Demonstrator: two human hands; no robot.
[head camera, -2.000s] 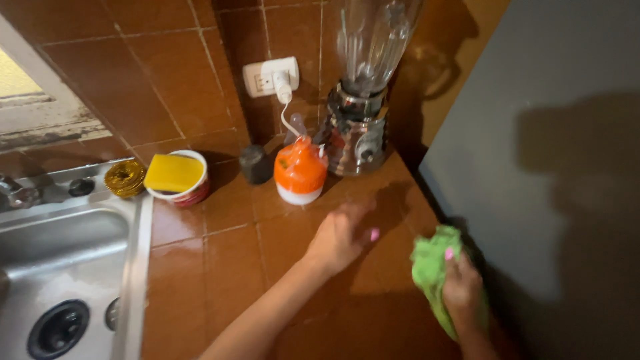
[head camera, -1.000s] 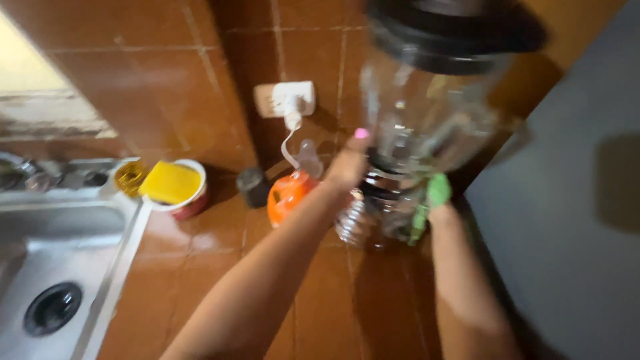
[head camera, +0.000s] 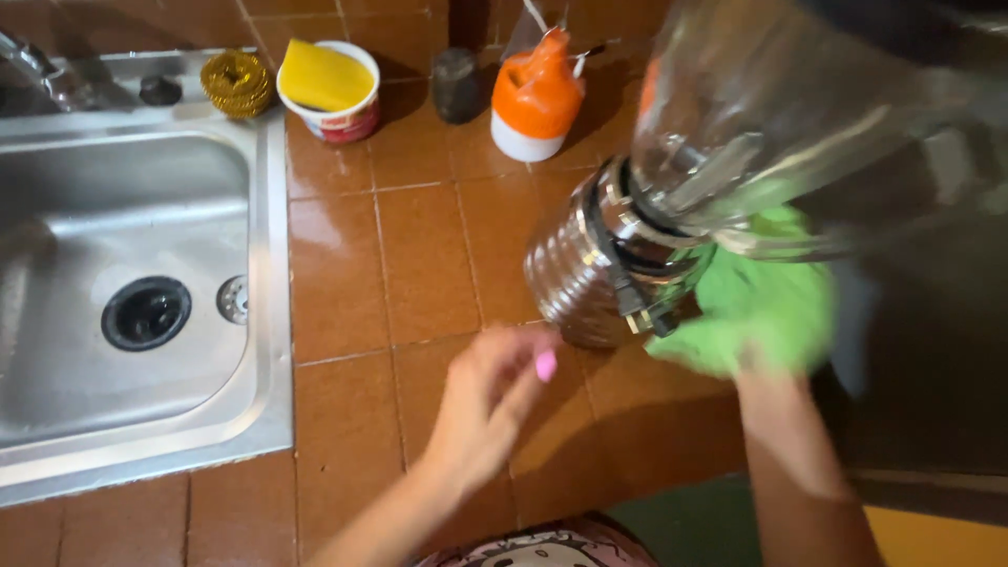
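Observation:
A blender with a ribbed chrome base (head camera: 579, 268) and a clear jar (head camera: 756, 118) stands at the right of the tiled counter, its cord and plug wound about the base. My right hand (head camera: 760, 358), mostly hidden by a green cloth (head camera: 764, 307), holds that cloth against the blender's right side, below the jar. My left hand (head camera: 492, 394) is just in front of the base with its fingers curled and nothing seen in them; whether a fingertip touches the base is unclear.
A steel sink (head camera: 150, 394) is on the left. Along the back are a golden scouring pad (head camera: 236, 83), a tub (head camera: 339, 122) with a yellow sponge (head camera: 327, 77), a dark small container (head camera: 457, 87) and an orange and white device (head camera: 538, 98). A grey surface (head camera: 929, 378) borders the counter's right.
The blender has come forward from near the back wall. My left hand has left its side and is now in front of the base. The green cloth remains in my right hand.

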